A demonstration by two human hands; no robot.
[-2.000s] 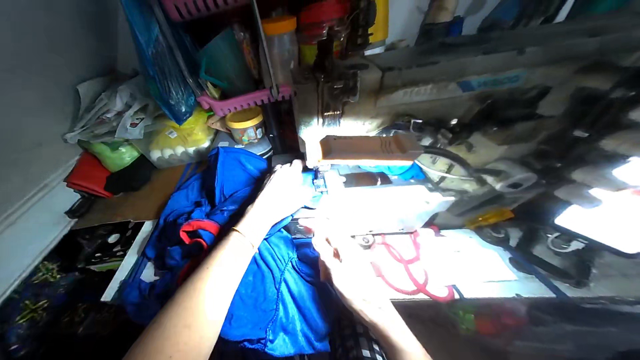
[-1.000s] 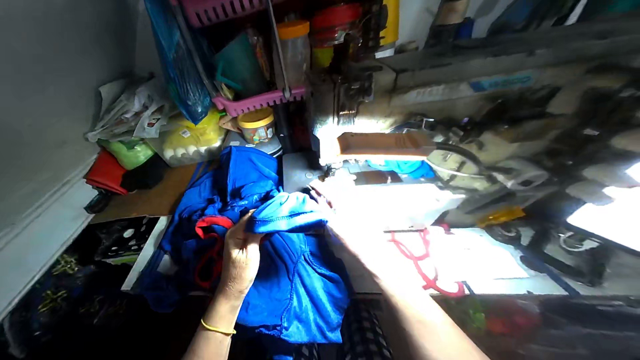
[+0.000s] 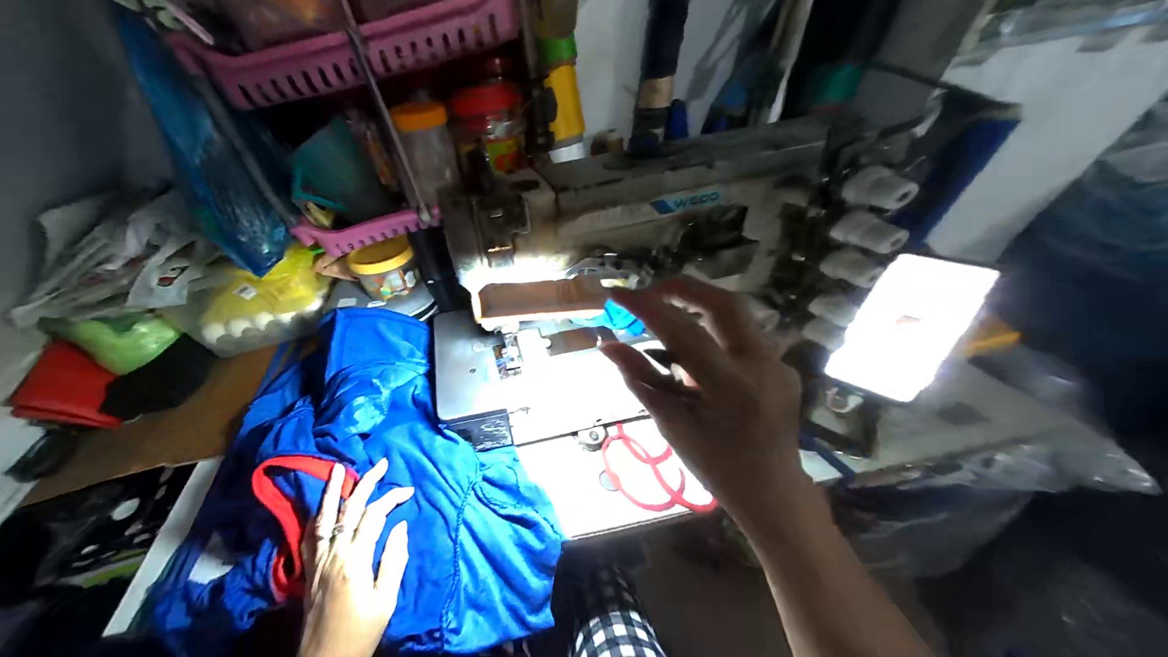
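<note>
My left hand (image 3: 356, 547) rests with fingers spread on a blue fabric garment (image 3: 456, 529) that has a red trim band (image 3: 287, 511). The garment lies left of and in front of an industrial sewing machine (image 3: 639, 201). My right hand (image 3: 721, 392) is raised in front of the machine, thumb and fingers apart, with nothing seen between them. Behind its fingertips are the brown guard piece (image 3: 543, 299) and the metal needle plate area (image 3: 465, 370). A pink-red cord (image 3: 639, 497) lies in loops on the bright table edge below.
A bright phone-like screen (image 3: 912, 328) stands at the right, beside white thread-tension knobs (image 3: 867, 233). Pink baskets (image 3: 392, 55) and a yellow-lidded jar (image 3: 383, 266) are at the back left. Folded red cloth (image 3: 68, 383) and plastic bags (image 3: 265, 297) lie at the left.
Both hands held the blue fabric near the needle. My left hand is now flat on the garment, and my right hand has let go and is raised. The view has turned right.
</note>
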